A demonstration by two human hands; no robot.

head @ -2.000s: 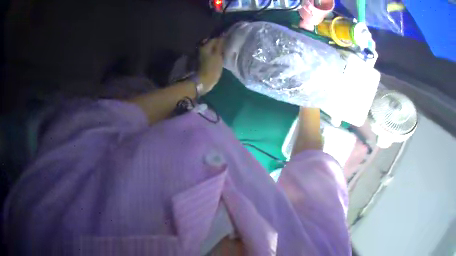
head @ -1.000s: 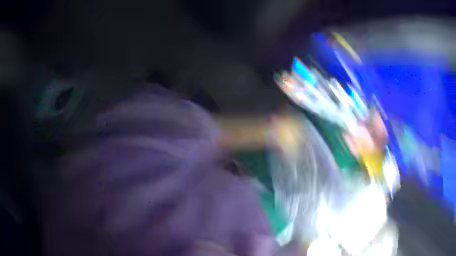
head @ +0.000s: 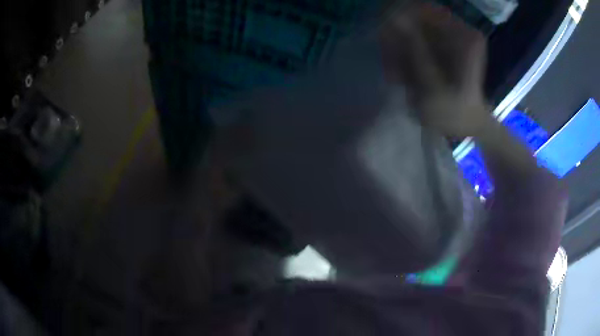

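A grey, milky bag (head: pixel 408 177) fills the middle of the dark, blurred head view. It looks full, but I cannot tell what is inside. My right hand (head: pixel 450 98) is at the bag's upper right edge and grips it, with the pink sleeve reaching in from the right. At the bag's left side is a dim brownish shape that may be my left hand (head: pixel 224 177); its fingers cannot be made out.
A teal plastic crate (head: pixel 283 39) with a slotted wall stands behind the bag. Blue items (head: pixel 569 138) and a curved pale edge (head: pixel 546 72) are at the right. A small white patch (head: pixel 308 264) shows below the bag. A yellow line (head: pixel 128 154) crosses the dim floor at left.
The view has swung from the green-matted bench to the teal crate. The bag has come off the bench and is now close in front of me.
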